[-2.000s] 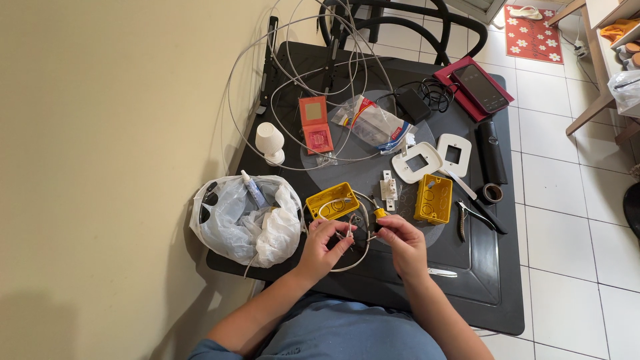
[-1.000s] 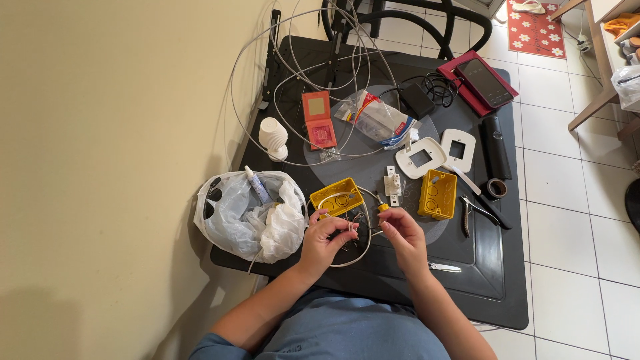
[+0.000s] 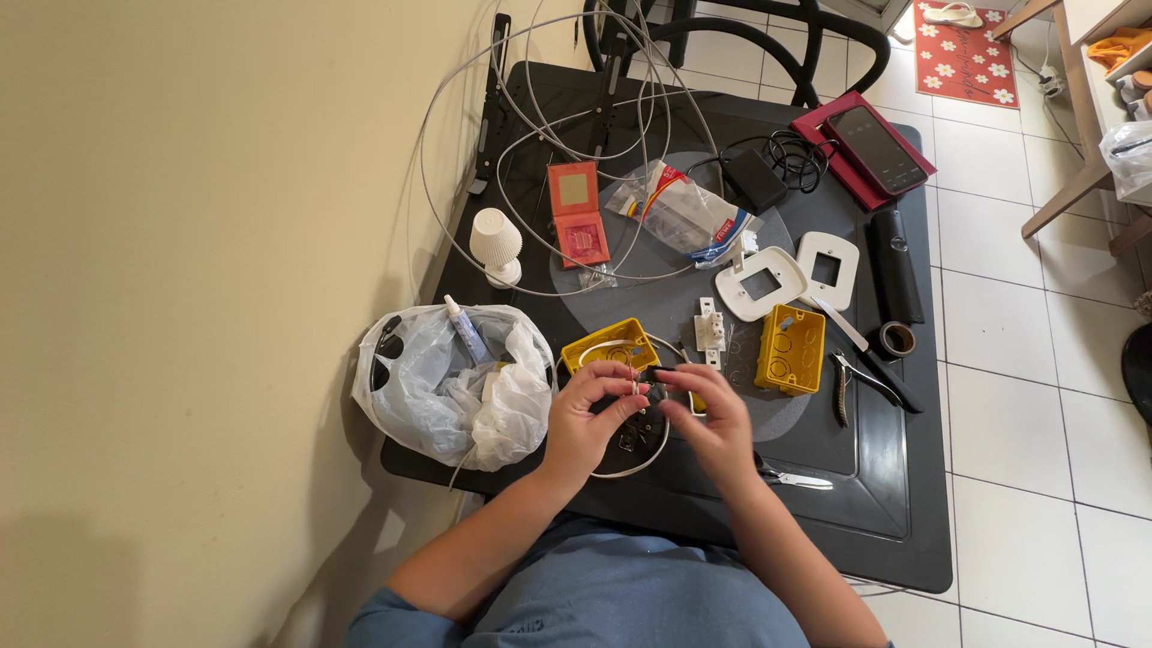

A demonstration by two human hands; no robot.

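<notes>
Near the table's front edge my left hand [image 3: 594, 418] pinches a small white piece with thin wires at its fingertips. My right hand [image 3: 711, 409] is right beside it, thumb and fingers around a small dark piece; a yellow-handled tool [image 3: 697, 403] shows partly behind the fingers. Just beyond the left hand lies a yellow electrical box [image 3: 630, 340] with a white cable [image 3: 637, 472] looping round it. A second yellow electrical box [image 3: 790, 349] stands to the right. Between the boxes lies a white socket module [image 3: 710, 333]. Two white cover plates [image 3: 828, 272] lie behind.
A plastic-bag-lined bin [image 3: 454, 387] stands left, by the wall. Coiled grey cable [image 3: 423, 135] arches over the black table [image 3: 864, 540]. Pliers [image 3: 841, 396], a knife [image 3: 841, 324], tape [image 3: 897, 339] and scissors [image 3: 801, 481] lie right. A small white lamp [image 3: 496, 245] and phone [image 3: 871, 148] stand farther back.
My right hand's fingers have come closer to the left hand's fingertips. The yellow-handled tool, upright at the right fingertips before, now shows lower, behind that hand.
</notes>
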